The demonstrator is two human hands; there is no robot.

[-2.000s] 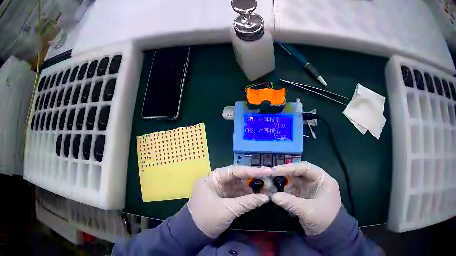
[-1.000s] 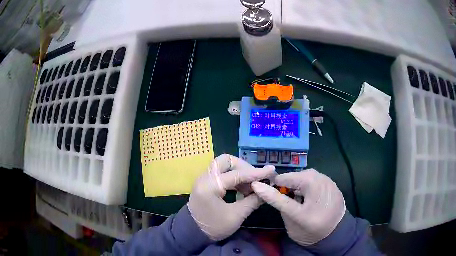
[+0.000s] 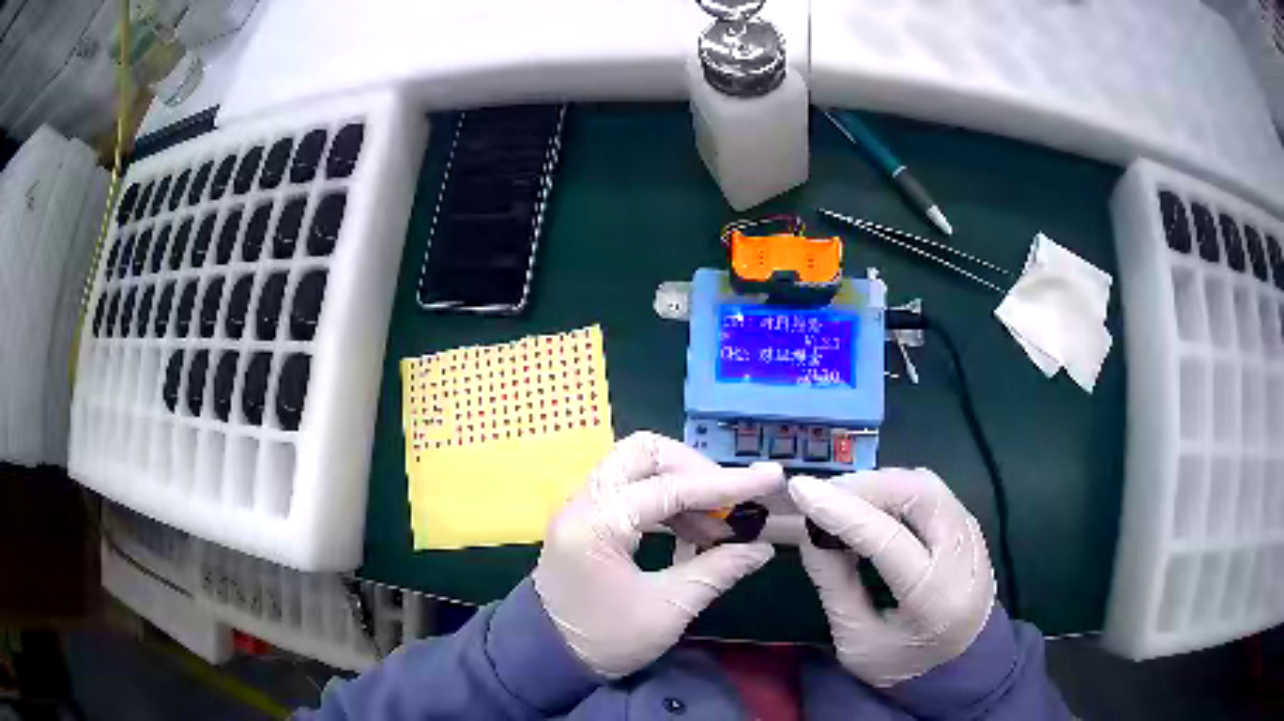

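My gloved left hand (image 3: 634,549) holds a small black earbud (image 3: 741,520) with an orange spot between thumb and fingers, just in front of the tester. My gloved right hand (image 3: 908,571) is beside it, its fingers closed around a small black piece (image 3: 824,535), mostly hidden, likely the other earbud. The light blue earbud tester (image 3: 704,409) stands just beyond my hands, its blue screen lit with white text and its buttons along the near edge. The orange and black test fixture (image 3: 786,259) at its far edge holds no earbud that I can see.
Foam trays with black cases stand at left (image 3: 327,465) and right (image 3: 1148,409). A yellow label sheet (image 3: 514,486) and smartphone (image 3: 493,209) lie left. A dispenser bottle (image 3: 753,134), pen (image 3: 894,172), tweezers (image 3: 915,251) and white wipe (image 3: 1056,313) lie beyond. A black cable (image 3: 972,409) runs right.
My hands, first side by side with an earbud each, came together and are now slightly apart again, the pieces turned in the fingers. The whole view has shifted slightly.
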